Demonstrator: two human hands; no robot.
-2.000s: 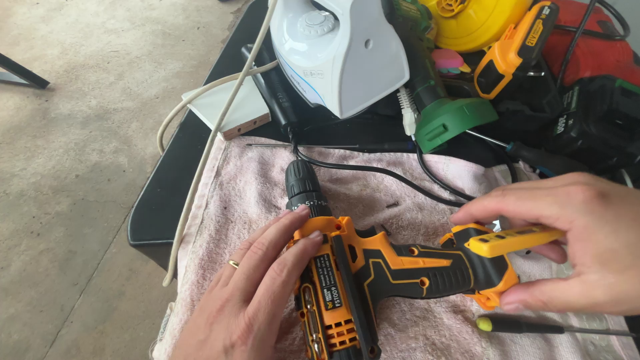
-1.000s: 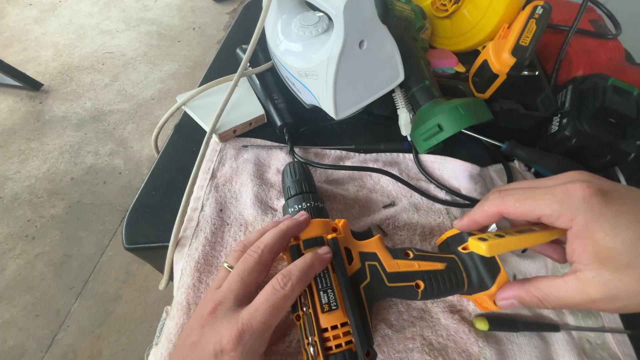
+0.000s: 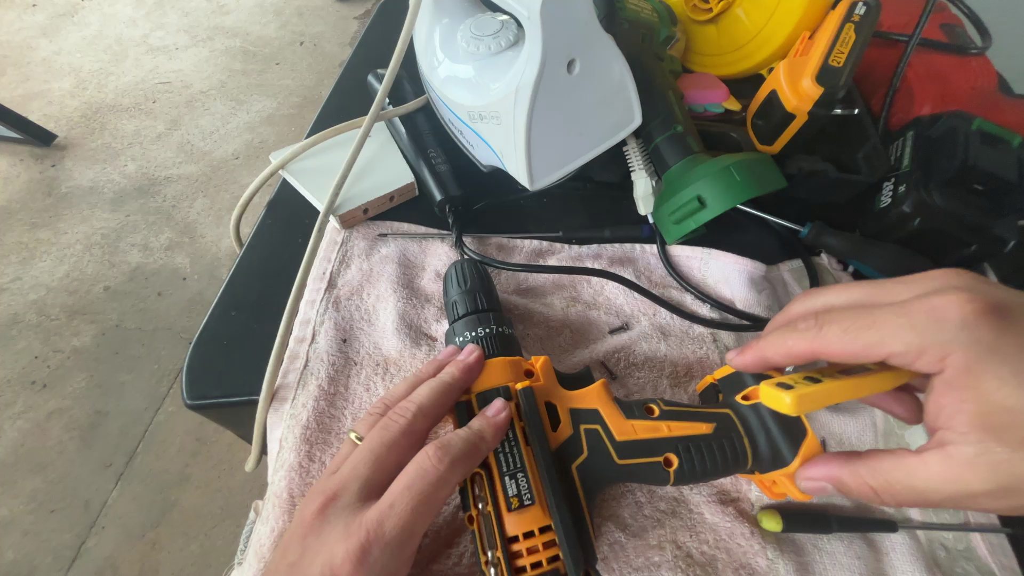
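Note:
An orange-and-black cordless drill [image 3: 664, 440] lies on its side on a pink towel [image 3: 384, 296], its black chuck [image 3: 470, 292] pointing away from me. My left hand [image 3: 392, 472] rests flat on the motor housing, fingertips just behind the numbered torque collar. At the foot of the handle, my right hand [image 3: 904, 384] has its thumb and fingers around the base, beside a yellow plastic part [image 3: 836, 386] that sticks out under the fingers. Two small dark screws [image 3: 618, 328] lie on the towel above the handle. A screwdriver with a yellow-tipped black handle [image 3: 828, 522] lies below my right hand.
Behind the towel stand a white iron [image 3: 520, 88], a green angle-grinder-like tool [image 3: 712, 192], an orange battery pack [image 3: 808, 76], a black battery [image 3: 944, 176] and another screwdriver [image 3: 864, 244]. Black cables cross the towel's top. A pale cord [image 3: 308, 264] hangs over the black table's left edge.

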